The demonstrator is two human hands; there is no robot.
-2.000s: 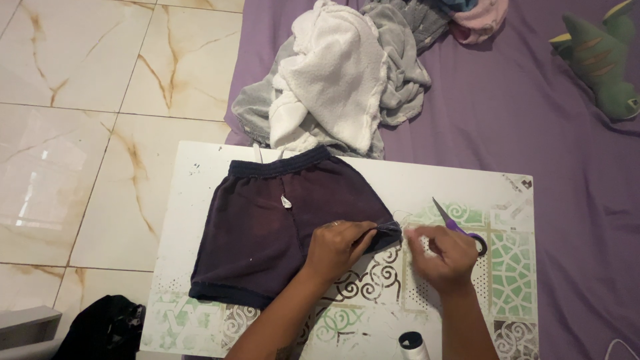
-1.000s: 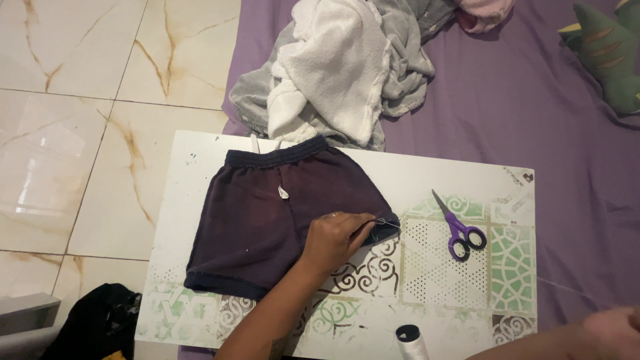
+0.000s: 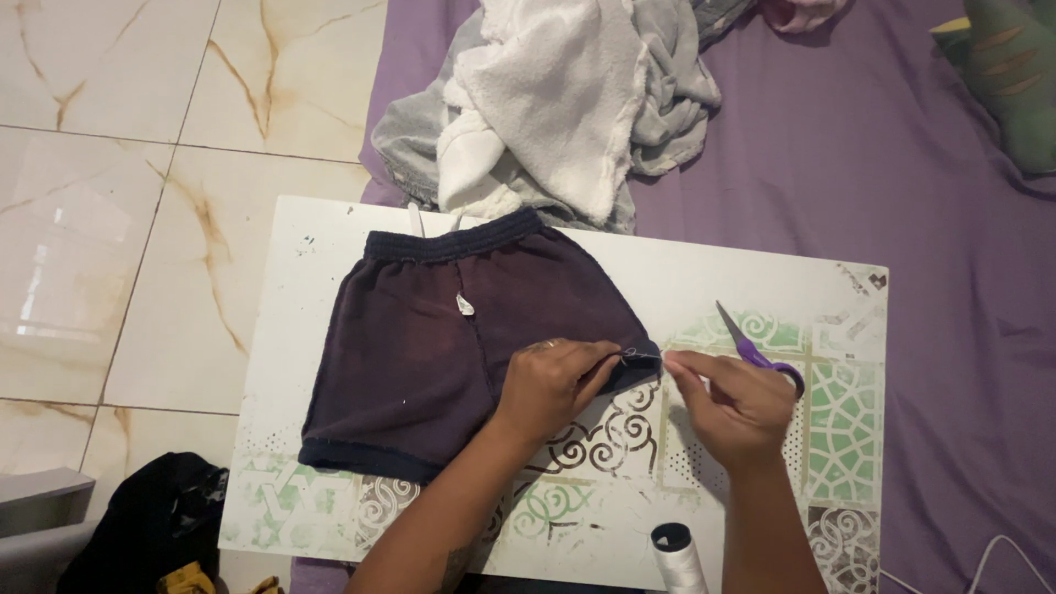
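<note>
A pair of dark shorts (image 3: 396, 346), seams and a white tag showing, lies flat on a patterned white board (image 3: 313, 511). My left hand (image 3: 561, 379) pinches the shorts' leg hem near its right corner, where loops of white thread (image 3: 635, 353) show. Just right of that corner, my right hand (image 3: 730, 400) has thumb and forefinger together at the thread; whether a needle is between them is too small to tell. Purple-handled scissors (image 3: 755, 351) lie beyond my right hand, partly covered by it. A spool of white thread (image 3: 681, 561) stands at the board's near edge.
White and grey fleecy cloth (image 3: 553, 99) is heaped behind the board on a purple sheet (image 3: 808, 148). A green plush toy (image 3: 1011, 91) lies at the upper right. Black fabric (image 3: 148, 520) rests at the lower left by the tiled floor (image 3: 91, 289). A white cord (image 3: 1002, 540) is at the lower right.
My right hand was far out at the lower right one second ago and is now back beside the hem. My left hand stays on the hem.
</note>
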